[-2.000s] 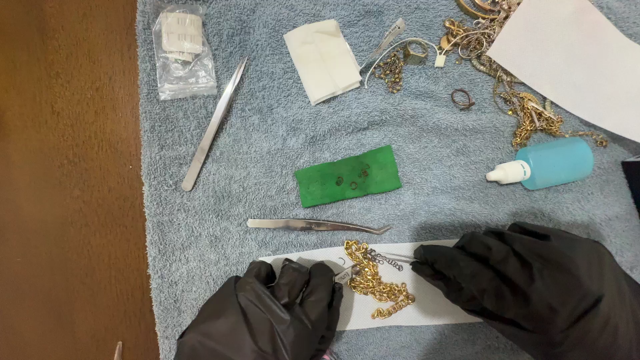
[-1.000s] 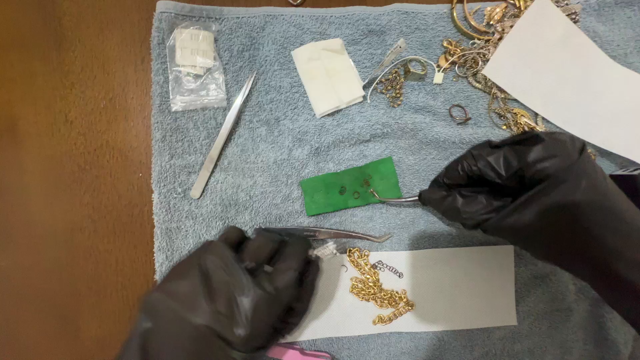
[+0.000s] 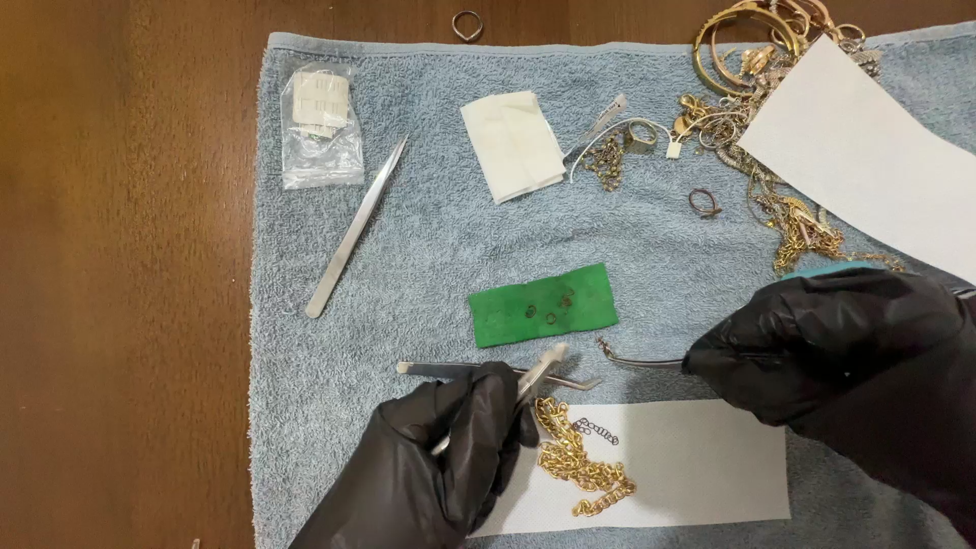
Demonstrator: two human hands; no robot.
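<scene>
My left hand point(image 3: 457, 450), in a black glove, holds a thin whitish tool point(image 3: 540, 375) with a pale tip pointing up and right; its kind is unclear. In my black-gloved right hand point(image 3: 808, 343) are curved-tip tweezers point(image 3: 648, 362), with a small dark metal piece point(image 3: 603, 347) at their tip. Just above the tips lies a green strip point(image 3: 499, 316) bearing several small dark rings. A gold chain point(image 3: 583, 467) and a short dark chain point(image 3: 598, 430) rest on white paper point(image 3: 709, 465). Another pair of curved tweezers point(image 3: 438, 369) lies partly behind my left fingers.
A blue towel point(image 3: 381, 252) covers much of the wooden table point(image 3: 122, 267). Straight tweezers point(image 3: 354, 232), a plastic bag point(image 3: 323, 164) and folded white paper point(image 3: 512, 145) lie on it. Jewelry point(image 3: 808, 229) is heaped upper right, partly under white paper point(image 3: 862, 152). A ring point(image 3: 467, 27) sits beyond the towel.
My right hand has gone from the white paper to the green strip, and its tweezer tip is now off the strip's lower right edge. The whitish tool in my left hand now points up.
</scene>
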